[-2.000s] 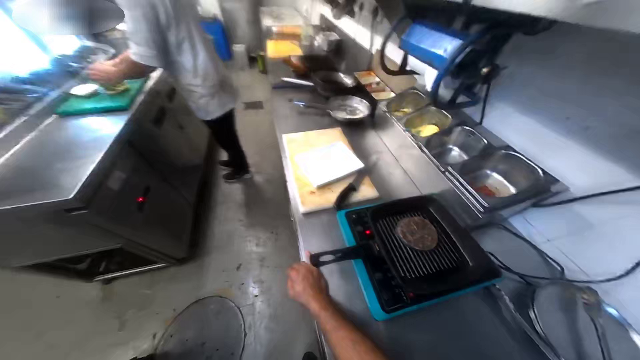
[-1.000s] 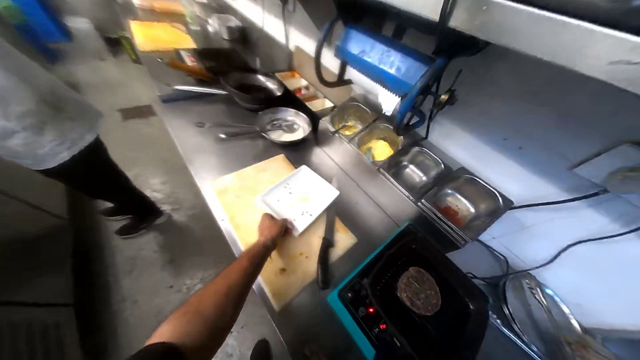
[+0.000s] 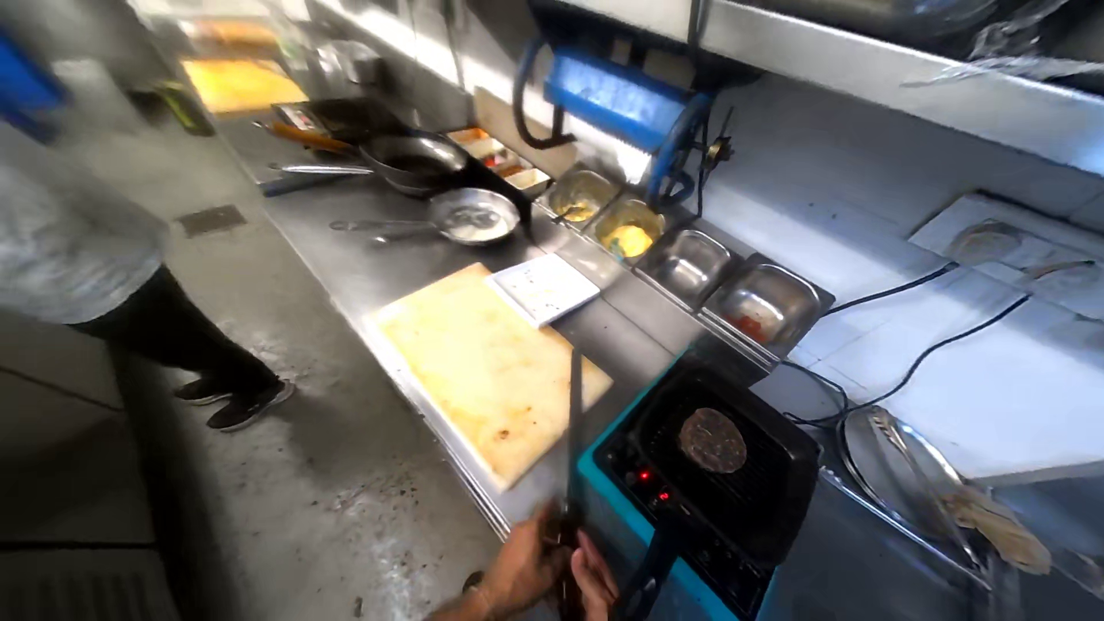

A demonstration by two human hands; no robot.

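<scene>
My left hand (image 3: 524,562) is at the bottom centre, its fingers around the dark handle of a long kitchen knife (image 3: 575,423). The blade points up and away, over the right edge of a wooden cutting board (image 3: 483,362). Close beside the handle is my right hand (image 3: 593,576), partly cut off by the frame; its grip is unclear. To the right, a round brown patty (image 3: 712,440) lies in a black square grill pan (image 3: 780,483) on a teal-edged induction hob (image 3: 617,509) with red lights. A white tray (image 3: 548,289) rests at the board's far corner.
Steel containers (image 3: 690,263) line the wall side, one with yellow food (image 3: 628,241). Frying pans (image 3: 474,216) stand farther back, handles pointing left. A blue rack (image 3: 617,99) is above. A person (image 3: 78,233) stands at left. Tongs (image 3: 918,466) and cables are at right.
My left hand has left the white tray, which is now at the board's far corner instead of its middle. The knife, earlier lying on the board, is now in my hand. The view has swung right.
</scene>
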